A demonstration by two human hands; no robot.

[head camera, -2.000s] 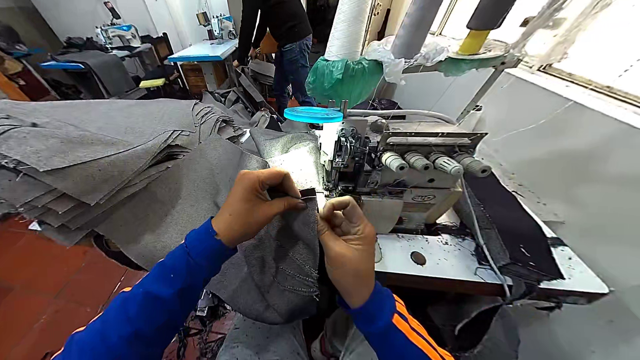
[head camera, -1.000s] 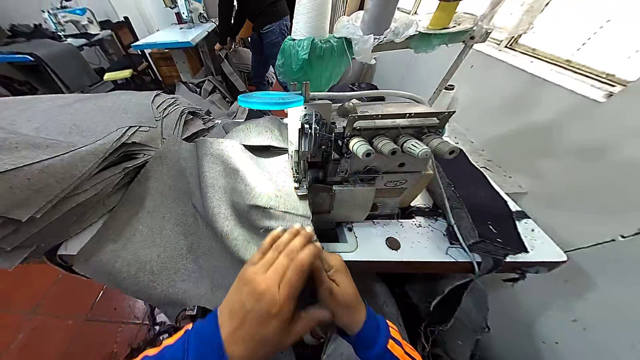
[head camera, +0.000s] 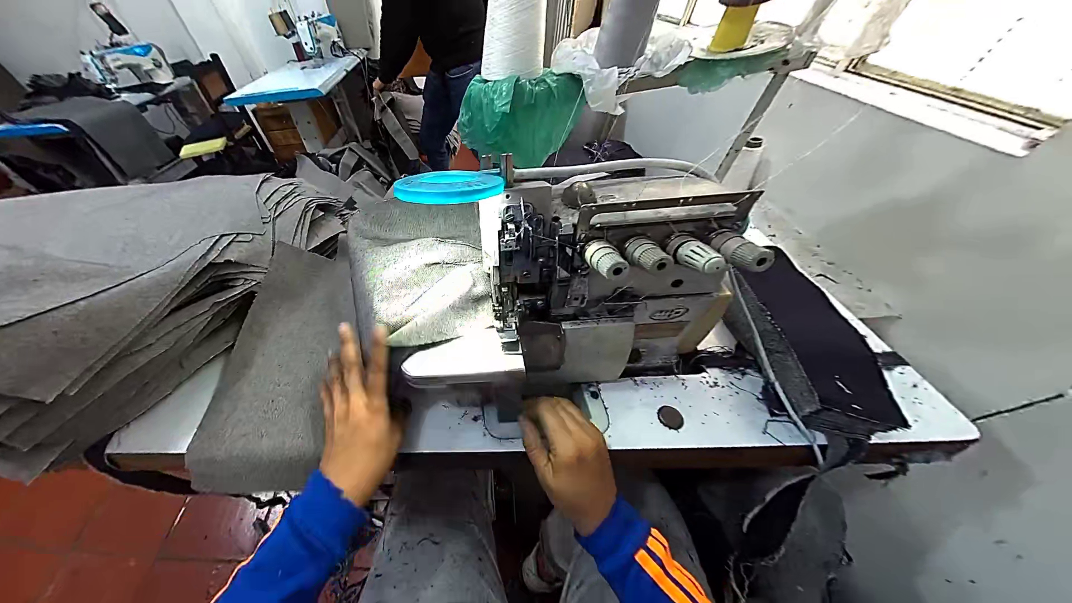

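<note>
An overlock sewing machine [head camera: 620,268] stands on the white table, its needle area lit. Grey fabric [head camera: 423,285] lies on the machine's bed, left of and behind the presser area, and a further grey piece [head camera: 276,368] hangs over the table's front edge. My left hand [head camera: 360,410] rests with fingers spread at that piece's right edge. My right hand [head camera: 569,456] is at the front of the table below the machine bed, fingers bent; whether it holds anything is hidden. A blue translucent ring [head camera: 448,188] sits at the machine's upper left.
Stacked grey fabric pieces [head camera: 126,285] cover the left side. Dark cut pieces [head camera: 816,343] lie to the machine's right. Thread cones, including a white one [head camera: 515,38], stand behind. A person [head camera: 435,67] stands beyond, near another sewing table [head camera: 293,81]. Lint dots the white tabletop [head camera: 712,410].
My hands were together in front of the machine and are now apart, the left over at the grey fabric. The fabric's front part no longer spreads across my lap as two seconds ago.
</note>
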